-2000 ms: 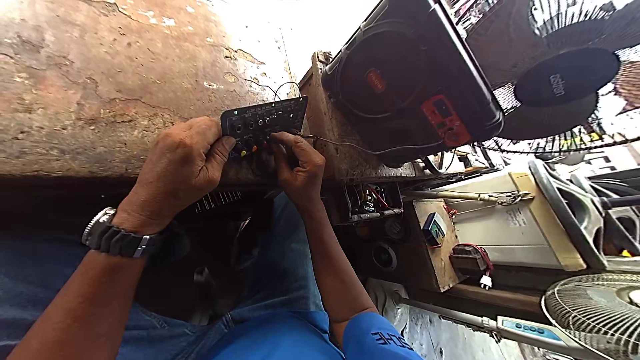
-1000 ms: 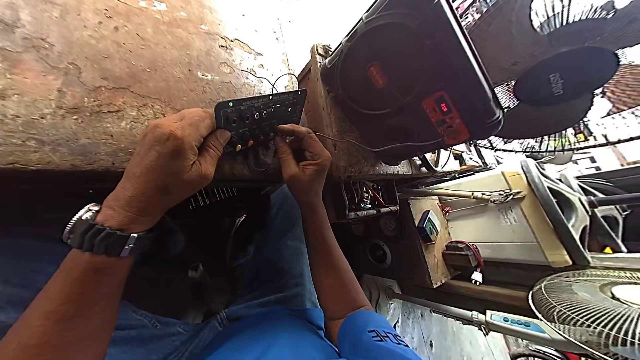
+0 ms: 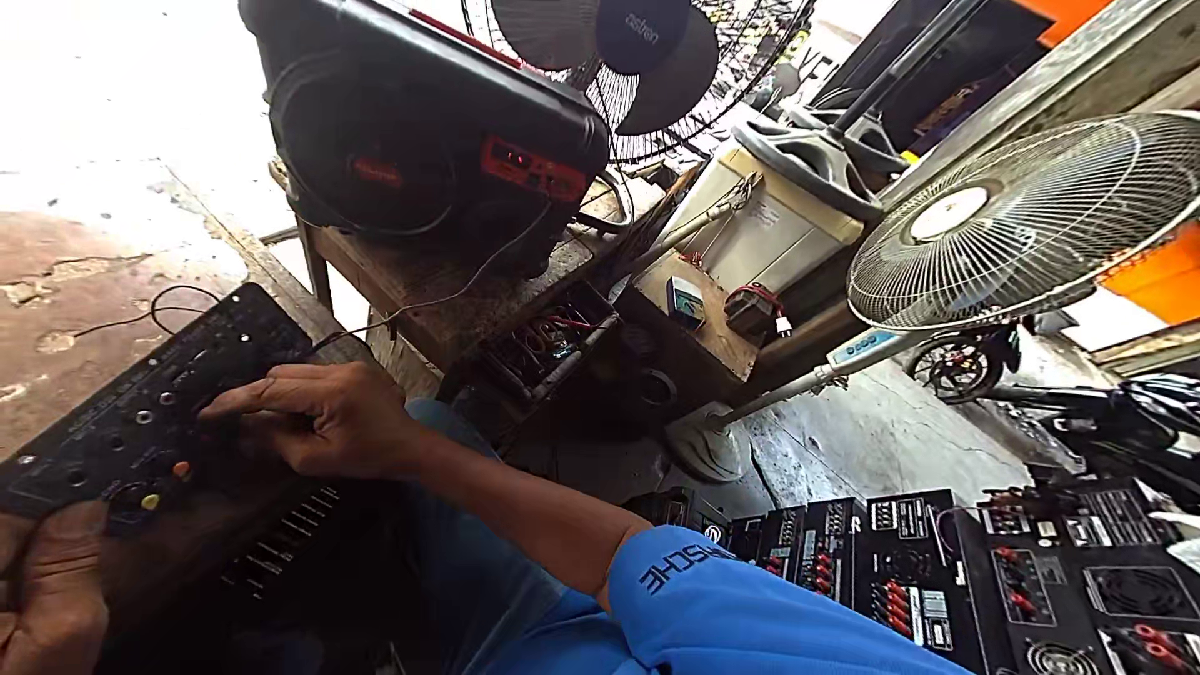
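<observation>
A black audio control panel (image 3: pixel 122 412) with knobs and jacks lies tilted over the edge of the worn bench at the left. My left hand (image 3: pixel 56 581), cut off by the frame edge, grips its near left corner, thumb on the front face. My right hand (image 3: pixel 323 417) touches the knob area of the panel with its bent fingers; the fingertips are in shadow. A thin cable (image 3: pixel 450 298) runs from near the panel's right end to the black portable speaker (image 3: pixel 412 141). The speaker's red control plate (image 3: pixel 532 169) shows a lit display.
A white standing fan (image 3: pixel 1022 225) and a black fan (image 3: pixel 647 66) stand beyond. An open box of wiring (image 3: pixel 553 342) sits below the speaker's wooden stand. A wooden speaker box (image 3: pixel 703 328) carries small electronic parts. Black amplifiers (image 3: pixel 909 572) line the floor at lower right.
The view has swung far to the right, bringing the amplifiers and a motorcycle into sight. The panel stays in my left hand, and my right hand remains at its front.
</observation>
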